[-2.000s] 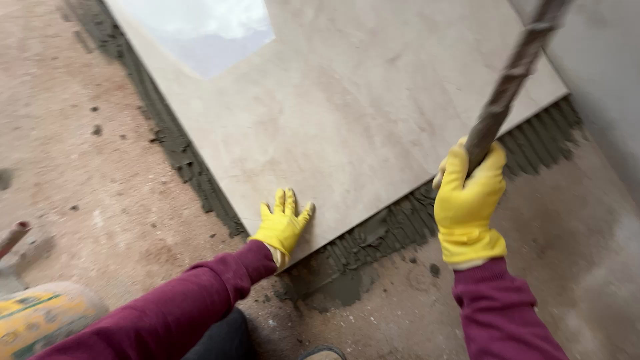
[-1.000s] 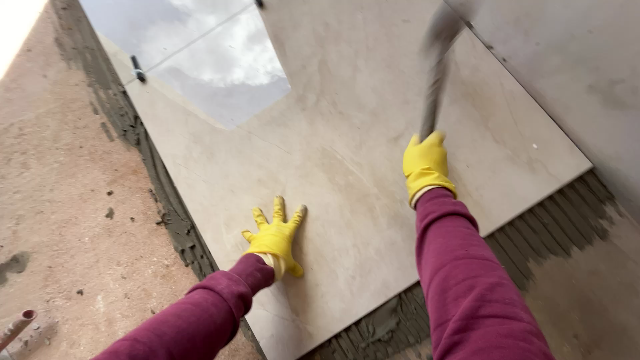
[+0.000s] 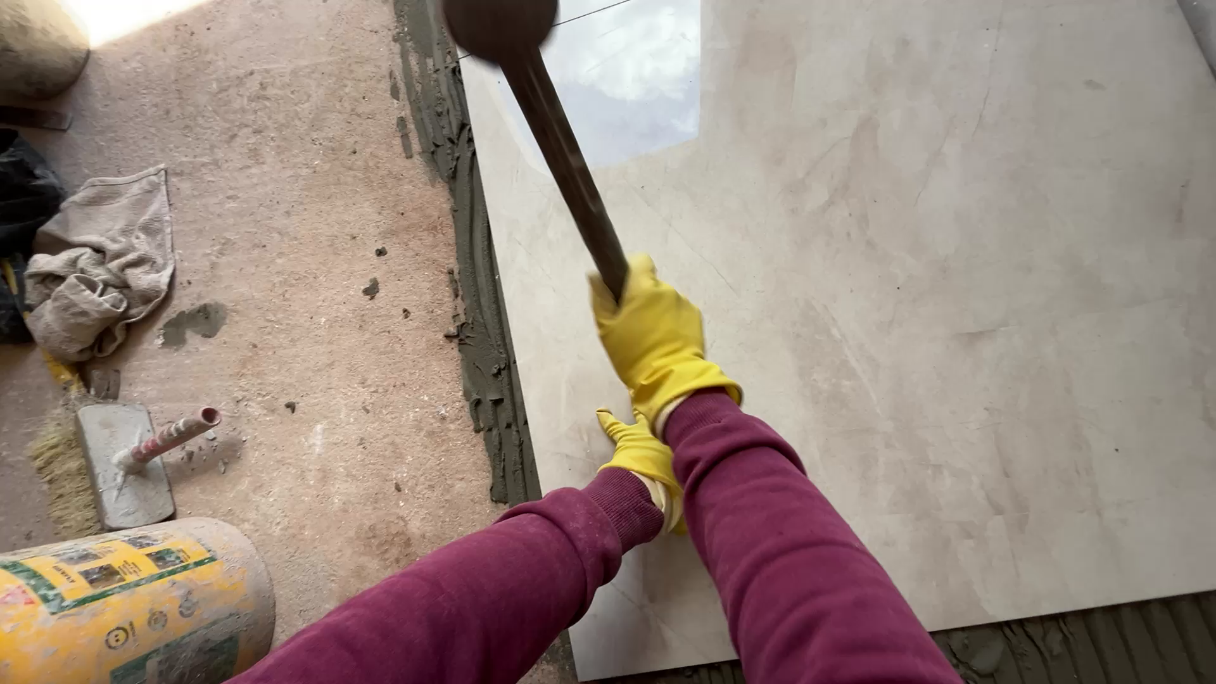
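Note:
My right hand (image 3: 655, 337), in a yellow rubber glove, grips the handle of a mallet (image 3: 570, 171). Its dark round head is raised at the top, partly cut off by the frame's edge. My left hand (image 3: 641, 456), gloved alike, rests on the large beige marbled floor tile (image 3: 902, 332) just below the right one, which hides part of it. The left thumb is spread, and nothing shows in that hand. Grey mortar (image 3: 484, 313) lines the tile's left edge, and ridged mortar (image 3: 1092, 636) shows along its lower edge.
Dusty reddish floor (image 3: 323, 285) lies left of the tile, with scattered mortar crumbs. On it are a crumpled cloth (image 3: 104, 256), a brush (image 3: 123, 465) with a red-marked handle, a yellow bucket (image 3: 133, 598) lying on its side, and a dark bag (image 3: 24, 218). A thin joint crosses the tiling at the top.
My right hand has moved left with the mallet and now crosses over my left hand. The view has shifted, showing more of the floor at the left.

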